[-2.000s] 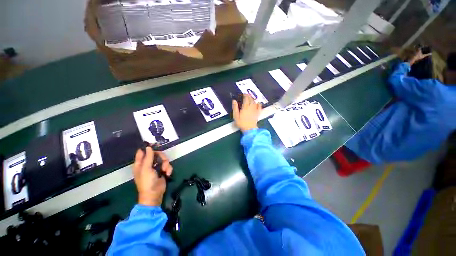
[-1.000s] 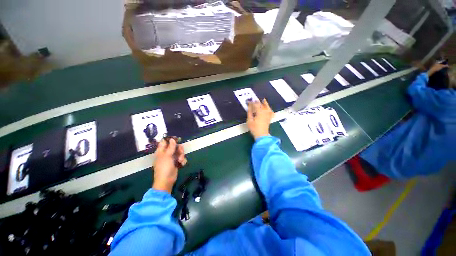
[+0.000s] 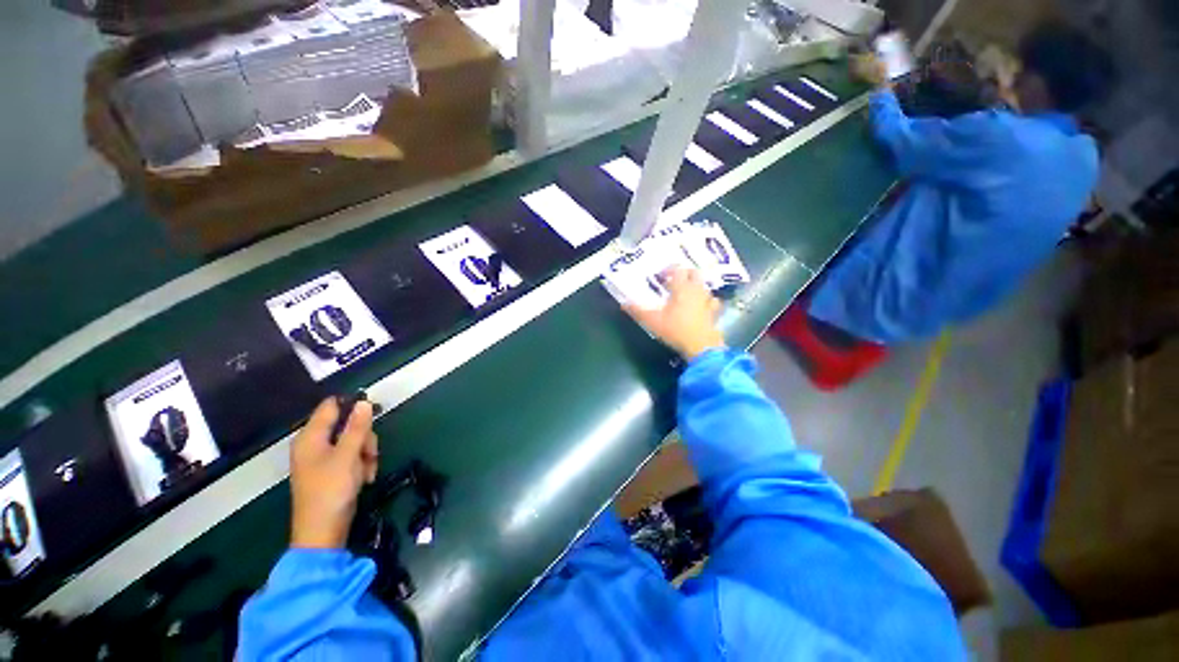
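My left hand (image 3: 334, 468) is closed around a small black cable (image 3: 344, 416) beside the near belt rail. My right hand (image 3: 683, 314) lies on the fanned manual stack (image 3: 724, 252) at the foot of the slanting post; the fingertips touch the leaflets, and whether they grip one is unclear. Black boxes (image 3: 401, 295) lie in a row on the conveyor. Picture-side leaflets (image 3: 307, 308) lie on them, several with a dark cable bundle on top. Farther along, plain white cards (image 3: 562, 216) show. Loose black cables (image 3: 420, 498) lie on the bench right of my left hand.
A dark cable pile (image 3: 155, 614) is at the lower left. A torn carton of leaflets (image 3: 446, 97) stands beyond the belt, with plastic bags. A slanting metal post (image 3: 679, 123) crosses the belt. A person in blue (image 3: 957, 213) sits at right. Cartons stand on the floor.
My right hand has moved from a leaflet on the belt to the manual stack. My left hand still holds a cable. The view has shifted, and the nearer leaflets now all show cables.
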